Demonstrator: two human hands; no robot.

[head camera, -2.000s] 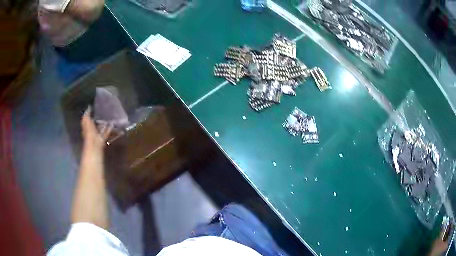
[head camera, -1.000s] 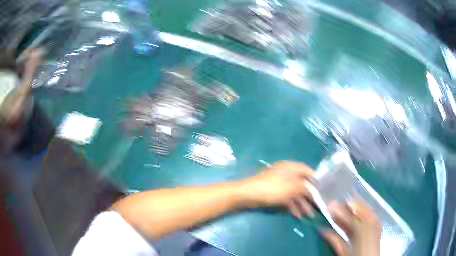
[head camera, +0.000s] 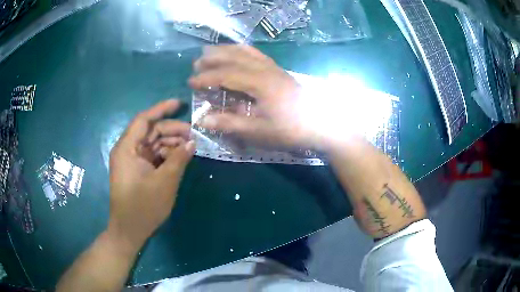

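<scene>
A long label sheet (head camera: 393,122) lies on the green table in front of me, with a white edge strip of round holes along its near side. Strong glare washes out its right part. My right hand (head camera: 251,97), blurred, is over the sheet's left end with fingers bent, and hides part of it. My left hand (head camera: 151,165) is just left of that end, fingers curled and thumb tip close to the sheet's edge. A shiny, film-like patch shows between the hands. I cannot tell whether either hand pinches anything.
Bagged boards (head camera: 273,20) lie at the far side. A spare label sheet (head camera: 436,63) curves at the right, with clear plastic (head camera: 476,68) beyond it. Small boards (head camera: 63,177) and a loose board pile (head camera: 8,159) are at the left. White scraps (head camera: 237,197) dot the near surface.
The view has turned right. The sheet, held tilted in both hands a second ago, now lies flat on the table. My hands are at its left end.
</scene>
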